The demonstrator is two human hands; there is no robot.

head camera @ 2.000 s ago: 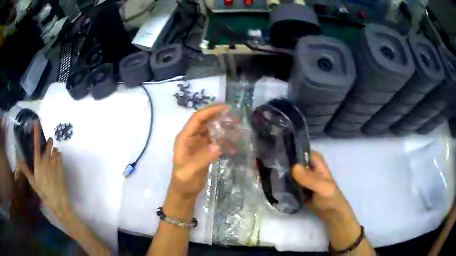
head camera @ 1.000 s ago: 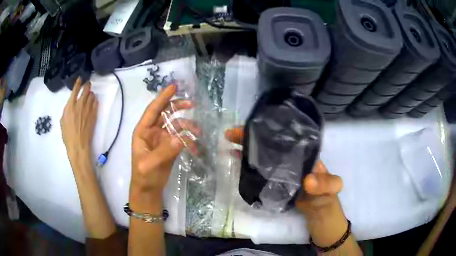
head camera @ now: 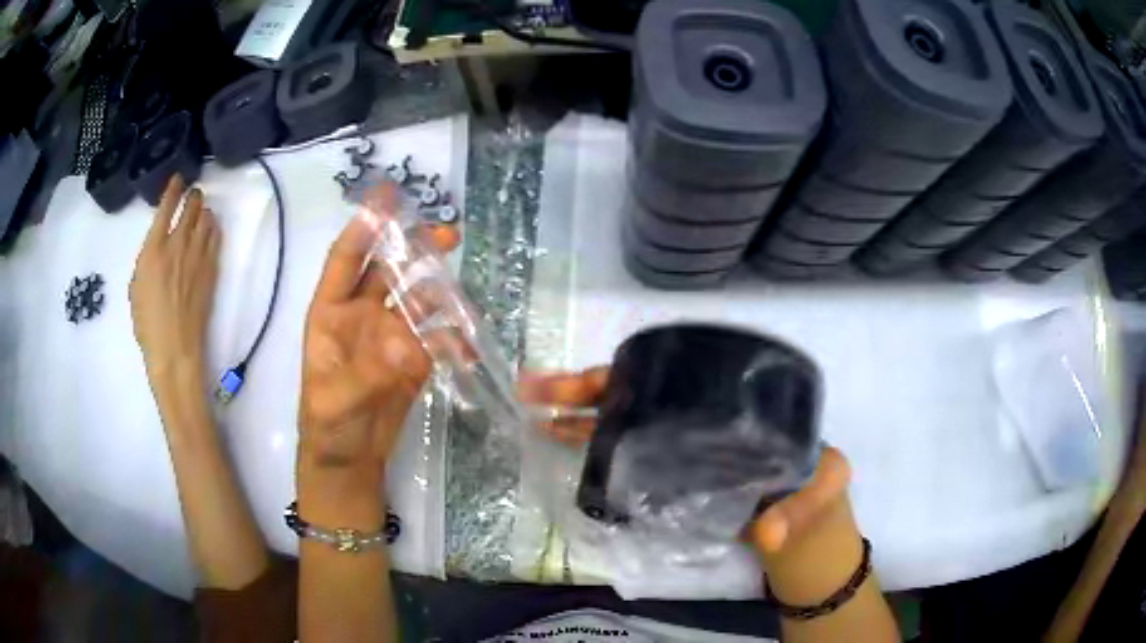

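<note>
A black rounded unit point(head camera: 710, 408) with a clear frosty lower part is held over the white tabletop at centre right. My right hand point(head camera: 804, 509) grips it at its right side, and fingertips of that hand show at its left edge. A clear crinkled plastic film or bag point(head camera: 446, 320) stretches from my left hand toward the unit. My left hand point(head camera: 365, 339) is raised palm up at centre left, with the film across its fingers. Part of the unit's lower side is covered by shiny film.
Tall stacks of dark grey moulded parts point(head camera: 723, 163) stand at the back right. Small black clips point(head camera: 409, 180) lie behind my left hand. A USB cable point(head camera: 273, 264) and another person's hand point(head camera: 176, 270) are at left. A clear tape strip point(head camera: 496, 251) crosses the white tabletop.
The black unit has tilted and moved lower. My left hand has moved left, spreading the film between it and the unit. The other person's hand has left a black part and moved toward the back parts.
</note>
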